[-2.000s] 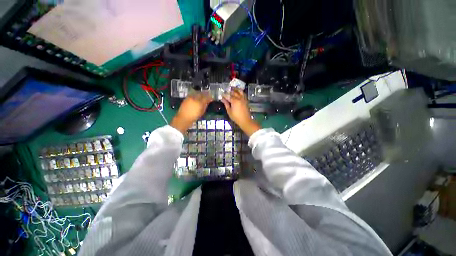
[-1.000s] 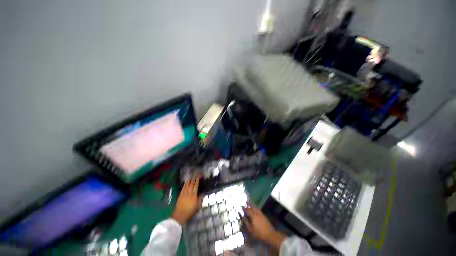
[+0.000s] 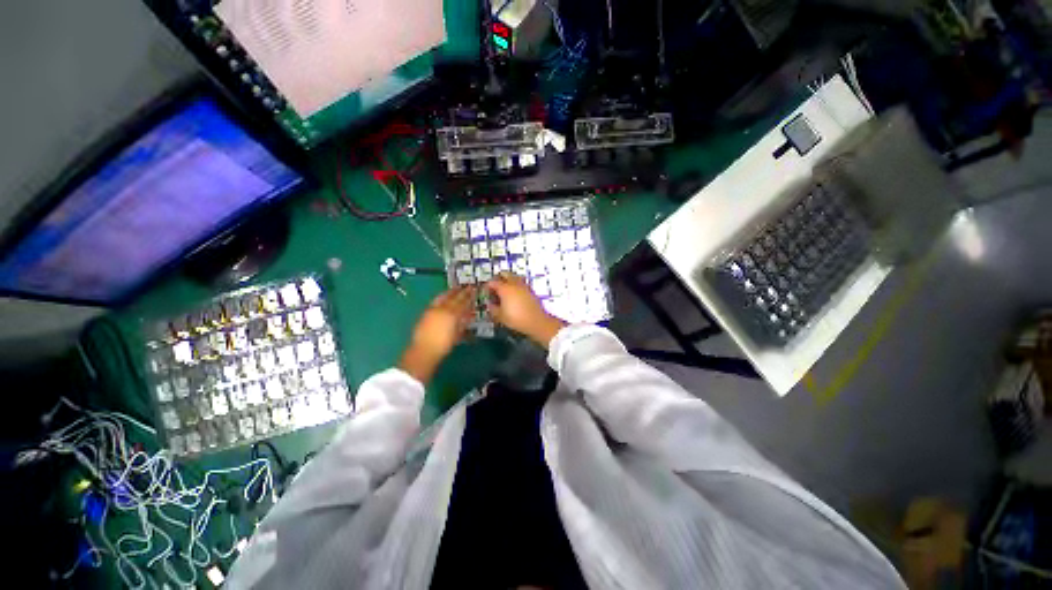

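Observation:
A clear blister tray [image 3: 583, 259] with rows of bright white modules lies on the green mat in front of me. My left hand [image 3: 444, 326] is at the tray's near left edge, fingers over the corner pockets. My right hand [image 3: 519, 307] is over the tray's near left part, its fingertips close to my left fingers. What either hand holds is too small and blurred to tell. The test fixture [image 3: 490, 143] behind the tray has a clear plate with modules along it. A second fixture [image 3: 624, 130] stands to its right.
Another module tray [image 3: 248, 363] lies left, with white cables [image 3: 156, 490] in front of it. A monitor [image 3: 150, 207] stands far left. Red leads [image 3: 375, 173] lie beside the fixtures. A white box with a dark tray [image 3: 715, 248] stands right.
My hands have moved from the fixtures, then the tray's sides, to the tray's near left part. The view has swung back down, and a clear module row shows at the left fixture.

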